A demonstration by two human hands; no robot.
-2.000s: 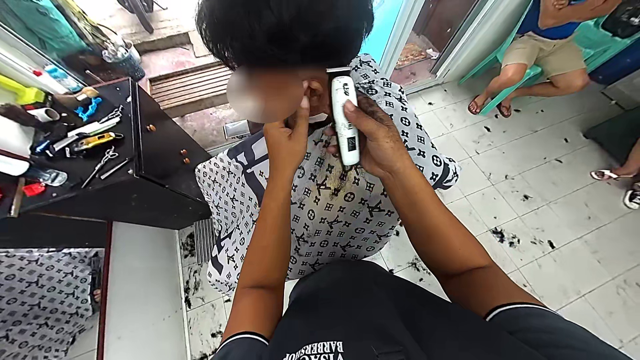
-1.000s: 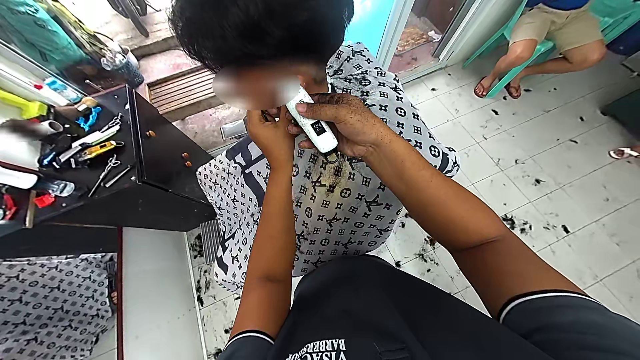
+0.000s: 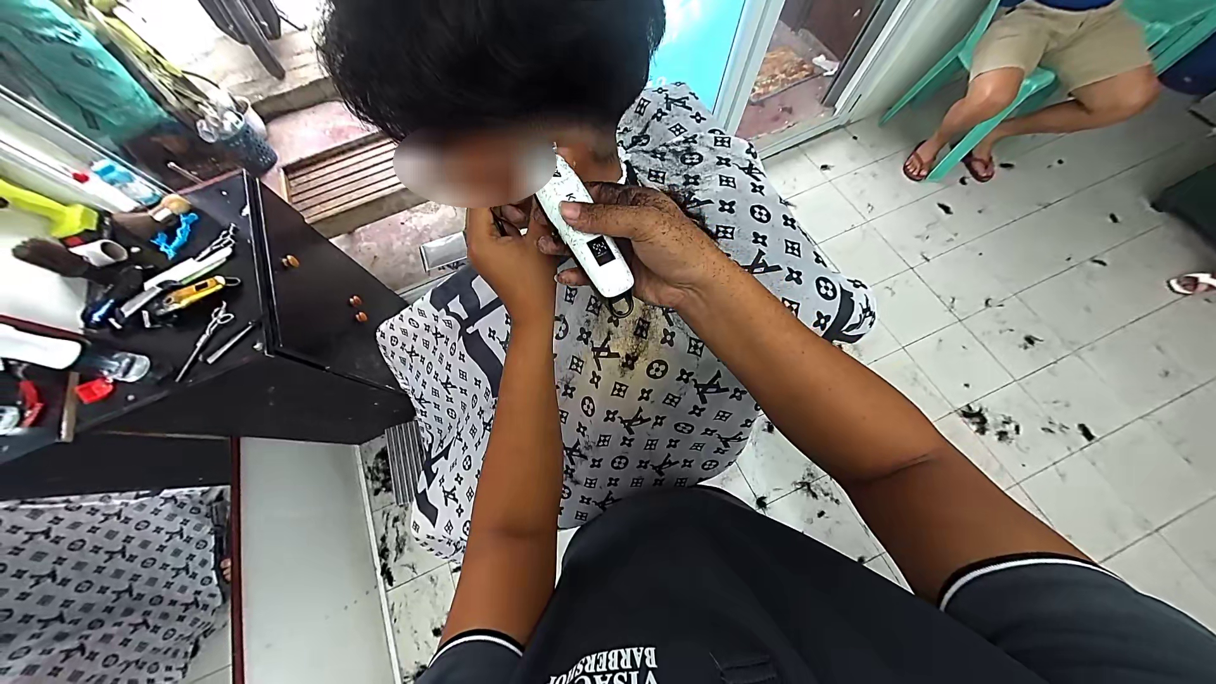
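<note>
My right hand is closed around a white cordless hair clipper, which slants up and left to the side of a seated person's head, near the ear. Short hair clippings coat the fingers of that hand. My left hand is at the lower side of the same head, just left of the clipper; its fingertips are partly hidden, so what they hold or press is unclear. The person's dark hair is thick on top. A white patterned barber cape with loose clippings on it covers the person's body.
At the left stands a dark counter with scissors, a yellow-handled tool, a comb and bottles. Another person sits on a green plastic chair at the upper right. Cut hair lies on the tiled floor. A mirror is at lower left.
The clipper in my right hand has gone from upright to slanting up and left. My left hand, earlier raised beside the ear, is now lower on the head.
</note>
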